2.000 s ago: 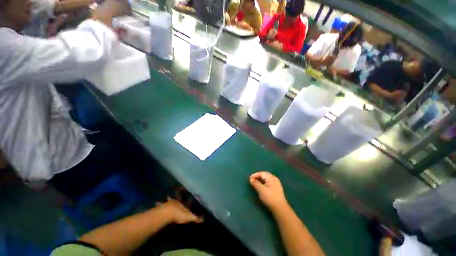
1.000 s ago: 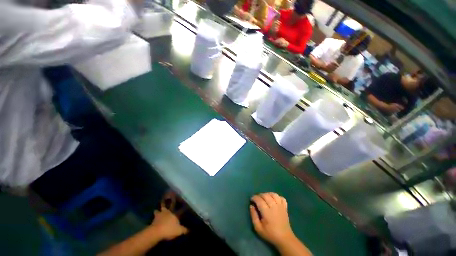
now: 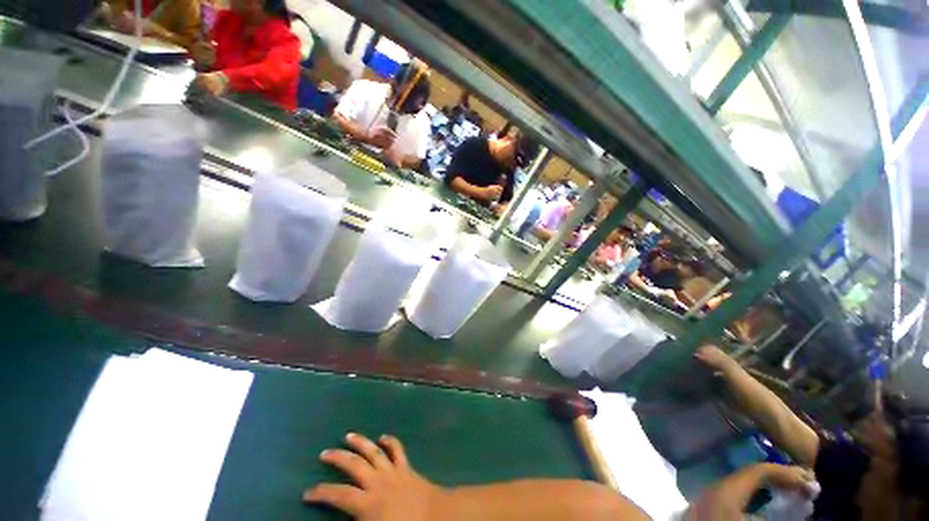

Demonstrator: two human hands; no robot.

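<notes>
A stack of white sheets (image 3: 148, 438) lies on the green bench top (image 3: 306, 397) at the lower left. My right hand (image 3: 372, 483) lies on the bench to the right of the stack, apart from it, with fingers spread and nothing in it. My left hand is out of the picture. Several upright white wrapped units stand in a row along the conveyor, among them one at the left (image 3: 153, 188), one in the middle (image 3: 285, 232) and one further right (image 3: 377, 275).
A mallet (image 3: 586, 438) with a dark head and pale handle lies beside a pile of white sheets (image 3: 637, 458) at the right. A neighbour's arms (image 3: 764, 407) reach in at the lower right. A green metal frame (image 3: 611, 112) runs overhead. Seated workers line the far side.
The view has swung to the right, bringing the mallet and right-hand neighbour into sight. My right hand's fingers have spread. My left hand has left the picture.
</notes>
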